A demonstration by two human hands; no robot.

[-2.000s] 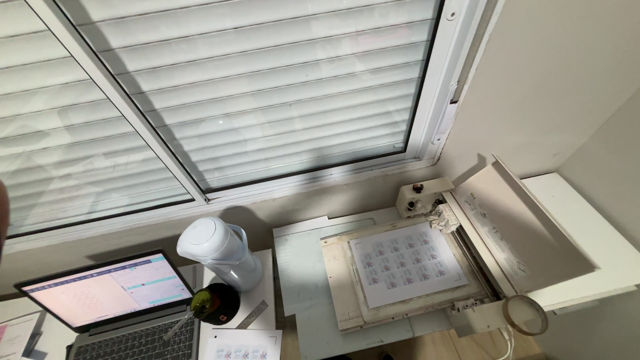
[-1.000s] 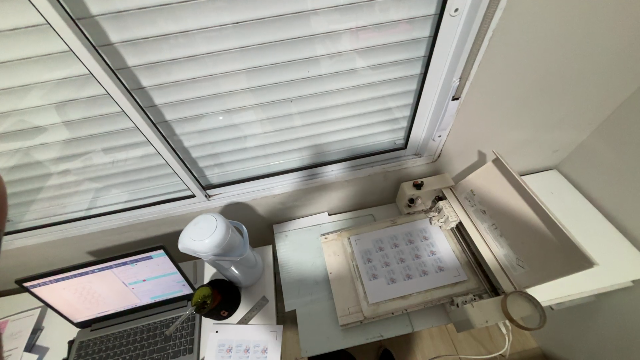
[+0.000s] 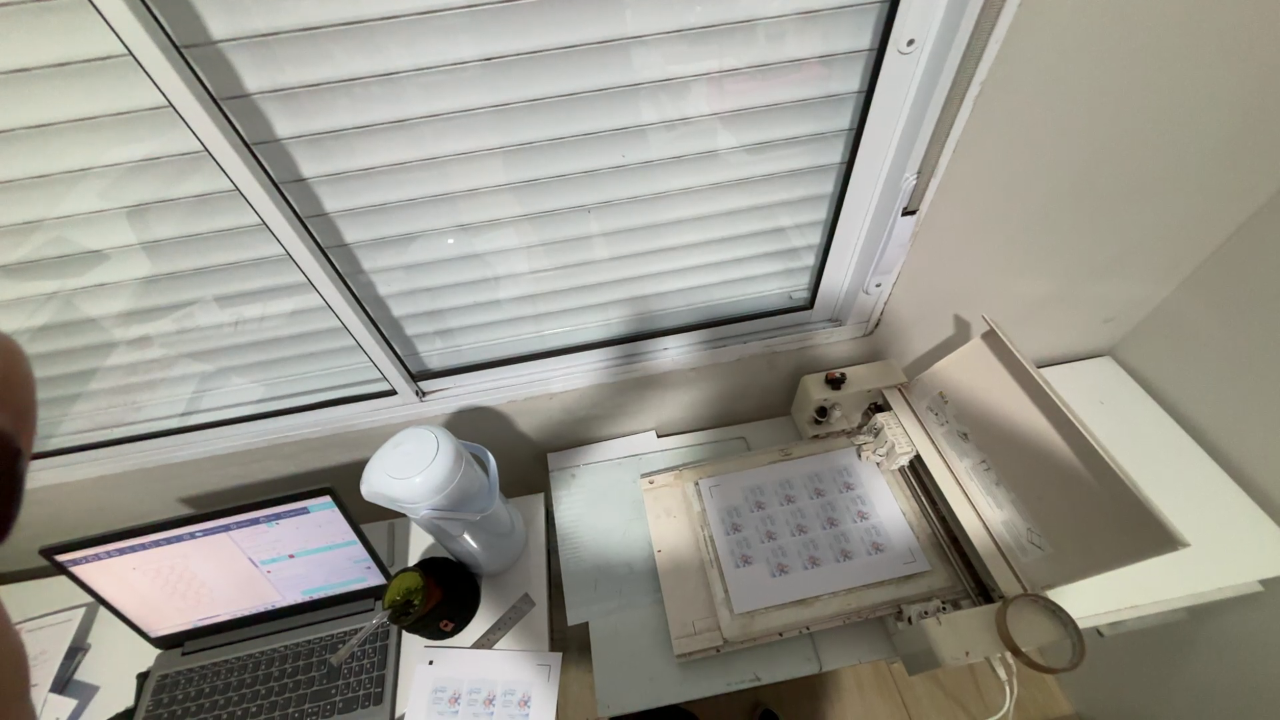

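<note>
Neither of my hands can be made out. A blurred skin-toned shape lies against the left edge, too close and cut off to identify. At right, a flatbed cutting plotter carries a white sheet printed with rows of small coloured designs. Its carriage rests by the sheet's upper right corner, and its cover is raised. A similar printed sheet lies at the bottom, partly out of frame. Left of it an open laptop shows a software window.
A pale blue thermos jug stands behind a dark cup with green contents and a metal ruler. A roll of tape sits on the plotter's front corner. Papers lie left of the laptop. A shuttered window is behind.
</note>
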